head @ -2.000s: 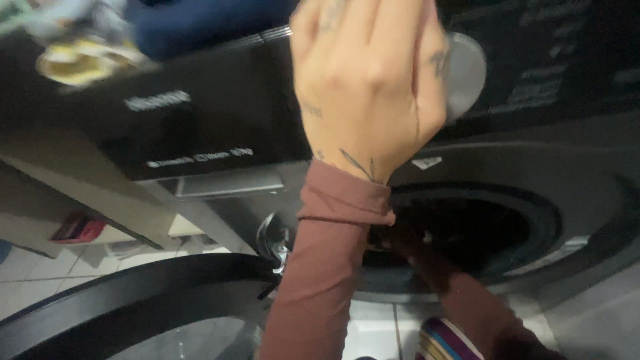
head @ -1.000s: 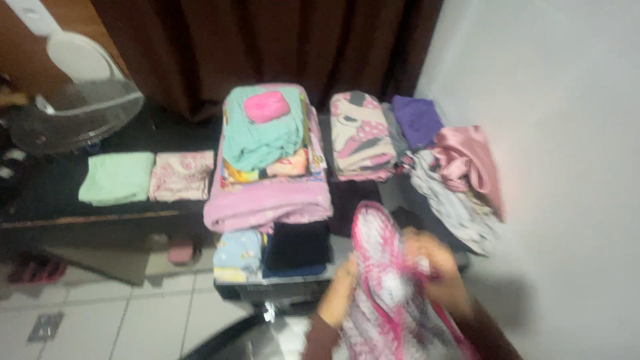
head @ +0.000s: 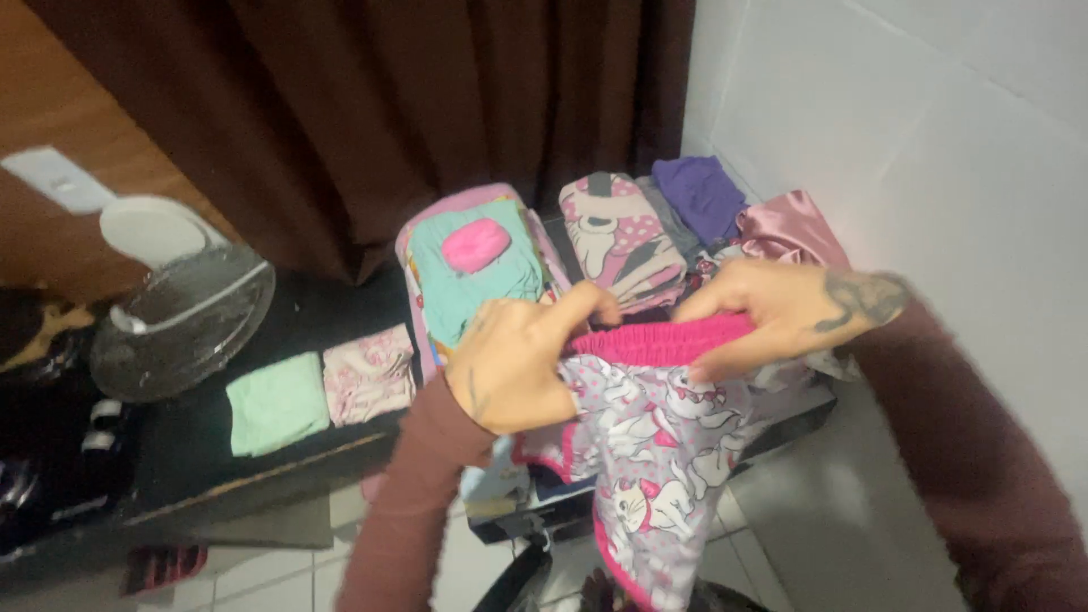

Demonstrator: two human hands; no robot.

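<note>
My left hand [head: 527, 361] and my right hand [head: 756, 319] grip the pink elastic waistband of cat-print shorts [head: 654, 450], one at each side. The shorts hang down from the band, grey-white with pink trim. Behind my left hand, a teal folded garment [head: 476, 280] lies on a pile with a pink rolled cloth [head: 476, 245] on top. A folded pink-and-grey printed cloth [head: 620, 238] lies beyond both hands. Purple cloth [head: 699, 195] and pink satin cloth [head: 795, 229] lie behind my right hand.
A mint folded cloth [head: 278, 404] and a pink patterned folded cloth [head: 370, 374] lie on the black counter [head: 255, 467]. A clear lid [head: 183, 323] stands farther left. A brown curtain [head: 442, 102] hangs behind, and a tiled wall [head: 892, 127] bounds the right side.
The view has swung up from the washing machine's front to the clothes above. The cat-print shorts, bunched between my hands a second ago, now hang spread from their waistband.
</note>
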